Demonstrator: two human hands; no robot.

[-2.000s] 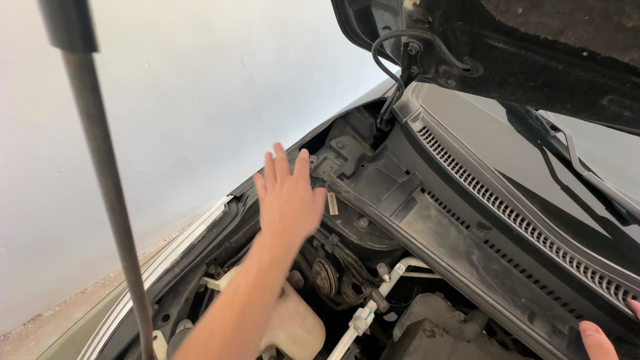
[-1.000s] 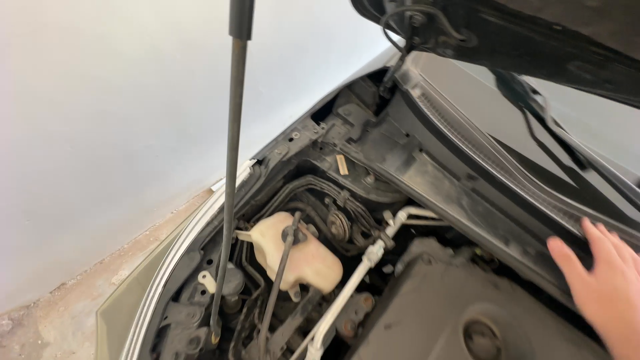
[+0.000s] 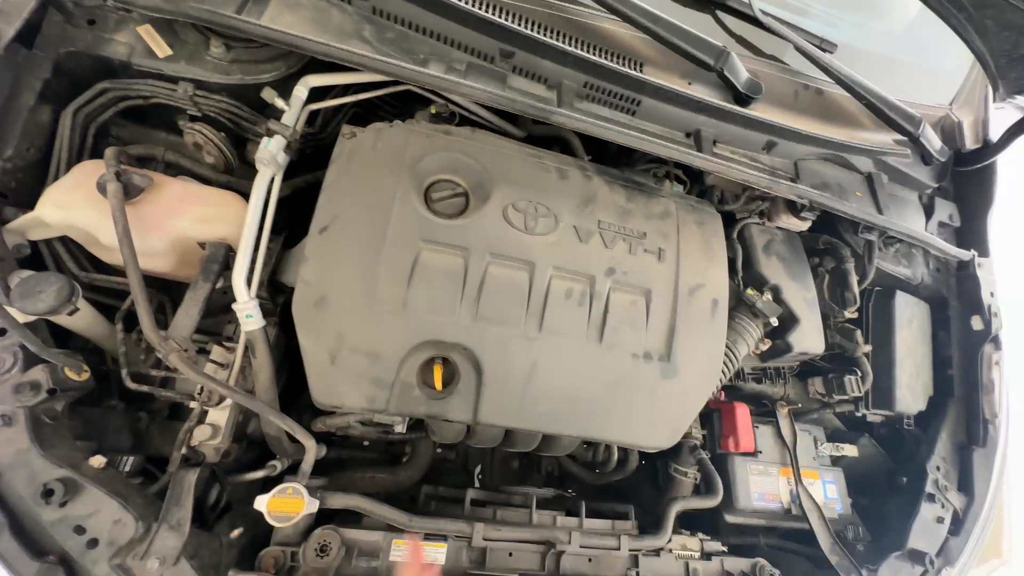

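Observation:
Only a blurred fingertip [image 3: 416, 556] shows at the bottom edge, over a label on the front panel; which of my hands it belongs to, I cannot tell. The rest of my hands is out of sight. Behind the fingertip lies a car engine bay with a grey plastic Toyota engine cover [image 3: 512, 376]. Set in the cover are a black oil filler cap [image 3: 446, 198] and a yellow dipstick handle [image 3: 438, 374]. The radiator cap [image 3: 286, 505] sits left of the fingertip. On the right stands the battery [image 3: 780, 472], with a red terminal cover [image 3: 734, 426].
A translucent fluid reservoir [image 3: 184, 216] and a metal pipe [image 3: 260, 200] are at left. The black fuse box [image 3: 900, 352] stands at right, beside the air filter housing [image 3: 780, 288]. Wiper arms [image 3: 848, 80] cross the cowl at the upper right.
The view has swung over the engine and front panel. My left hand, earlier above the fender side, and my right hand, earlier near the cowl and windshield, have left those places.

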